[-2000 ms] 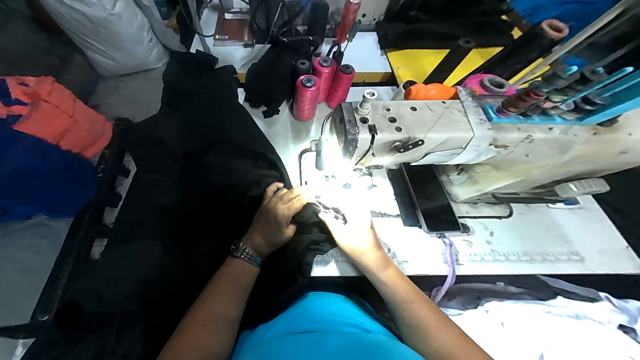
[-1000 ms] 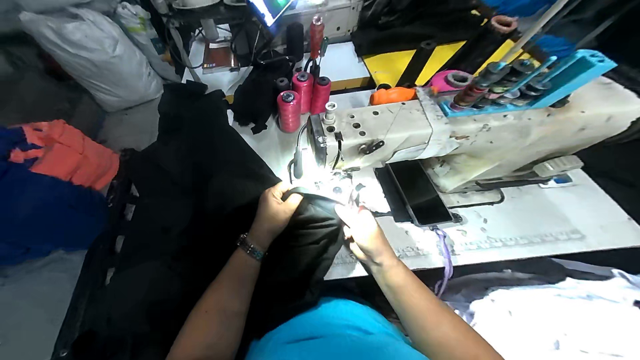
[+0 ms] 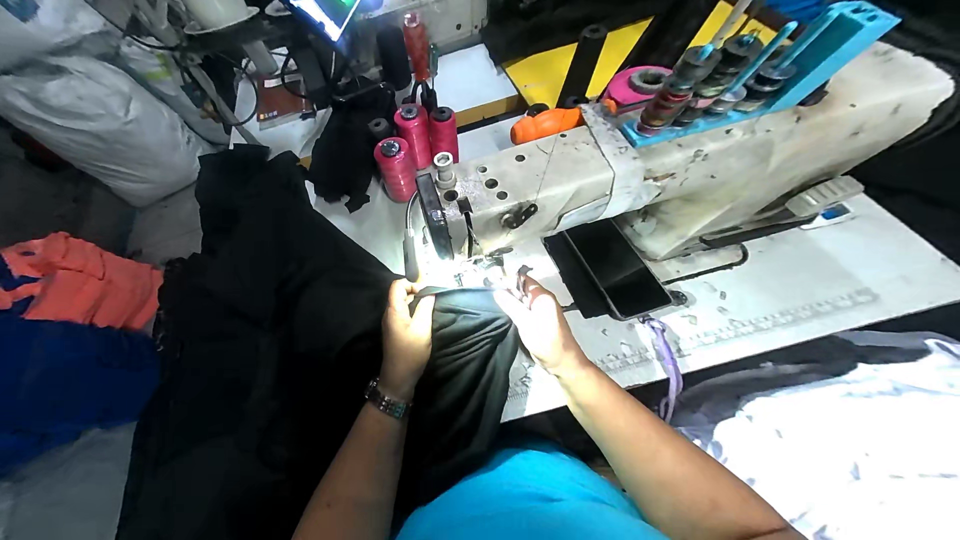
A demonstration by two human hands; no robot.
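Note:
Black fabric (image 3: 469, 352) hangs from the edge that both hands pinch, just in front of the needle area of a sewing machine (image 3: 547, 176). My left hand (image 3: 407, 330), with a watch (image 3: 388, 400) at its wrist, grips the edge's left end between thumb and fingers. At the other end my right hand (image 3: 541, 319) holds the same edge; a small dark item shows by its fingertips, too blurred to name. Glare from the machine's lamp hides the needle and presser foot.
A smartphone (image 3: 619, 268) with a purple strap lies under the machine arm. Pink thread cones (image 3: 394, 169) stand behind the machine head. A blue rack (image 3: 832, 56) holds bobbins on top. White cloth (image 3: 847, 442) lies at the right, orange cloth (image 3: 90, 281) at the left.
Two seconds ago my hands were close together on the bunched fabric at the needle area; now they are apart, with the fabric edge stretched between them.

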